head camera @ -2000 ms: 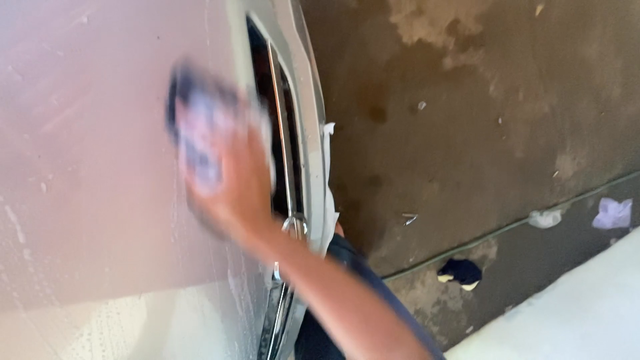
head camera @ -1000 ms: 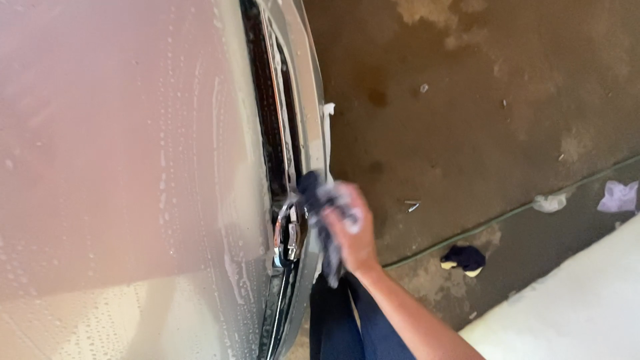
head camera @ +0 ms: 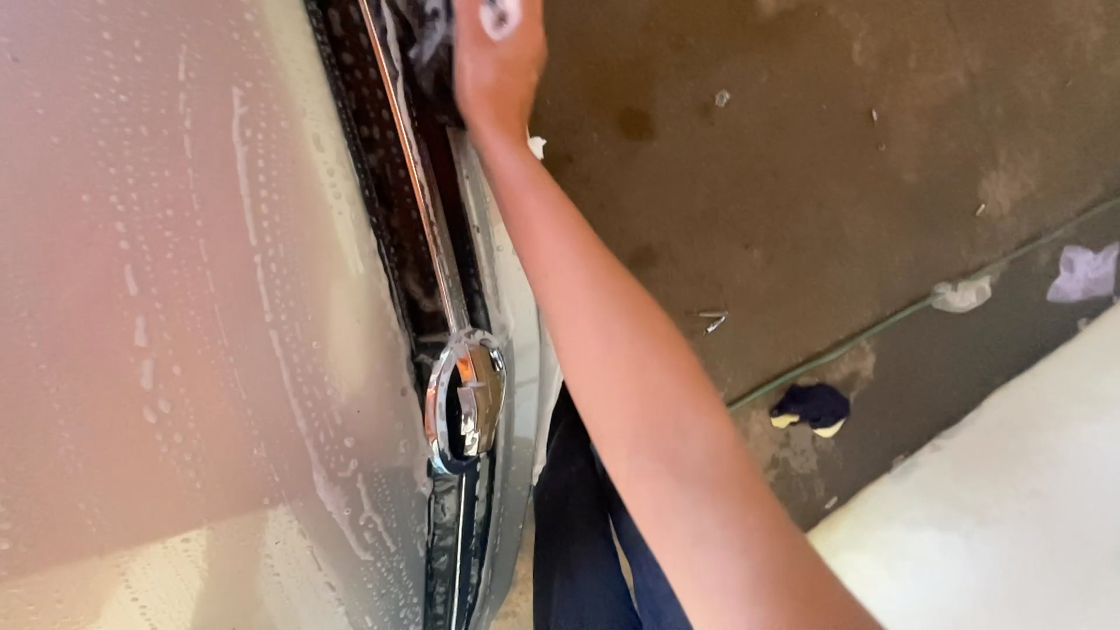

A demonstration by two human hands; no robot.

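My right hand [head camera: 500,70] is at the top edge, closed on a dark, sudsy cloth [head camera: 429,52] that lies against the car's front grille [head camera: 394,175]. White foam sits on the back of the hand, and the fingers are partly cut off by the frame. Below the hand, a round chrome emblem [head camera: 466,402] stands in the grille, joined by a long chrome strip. To the left spreads the wet car hood [head camera: 201,262], covered in droplets and soapy streaks. My left hand is out of view.
On the wet concrete floor [head camera: 665,175] lie a green hose [head camera: 840,350], a dark blue cloth item [head camera: 812,409] and pale plastic scraps [head camera: 962,294]. A white surface [head camera: 1006,490] fills the lower right. My dark-trousered legs [head camera: 577,534] are beside the bumper.
My right hand, with the cloth, has gone from the hood to the grille near the emblem, then farther up along the grille.
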